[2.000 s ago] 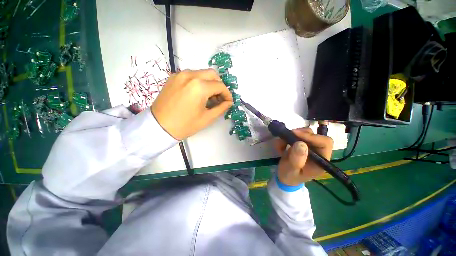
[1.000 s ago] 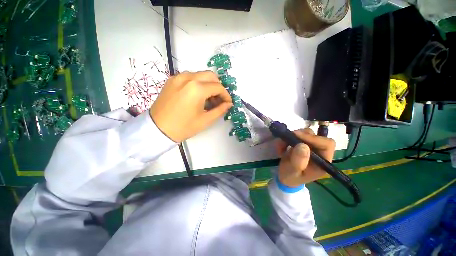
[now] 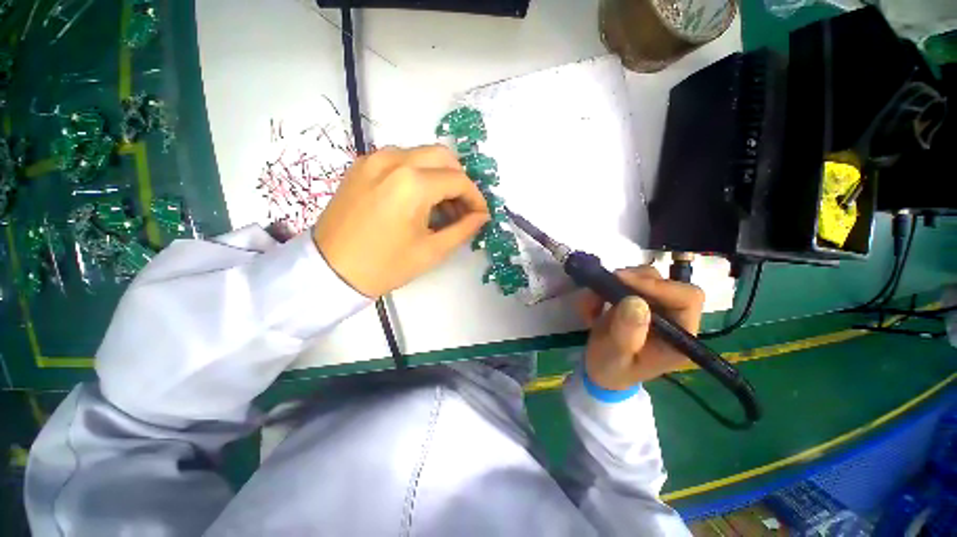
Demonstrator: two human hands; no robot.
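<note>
Small green circuit boards lie in a slanting column along the left edge of the white work pad. My right hand, with a blue band at the wrist, holds the black soldering iron. Its tip is at the boards, beside my left fingertips. My left hand is over the column's left side, thumb and fingertip pinched together. Whether a thin wire is between them is too small to tell. Short red and dark lead wires lie scattered left of my left hand.
A black cable crosses the white sheet and passes under my left hand. The soldering station and holder with yellow sponge stand at right. A brown round tin is at the far edge. Board batches lie at left.
Both hands and the iron stay in nearly the same place. Only the whole view has shifted very slightly.
</note>
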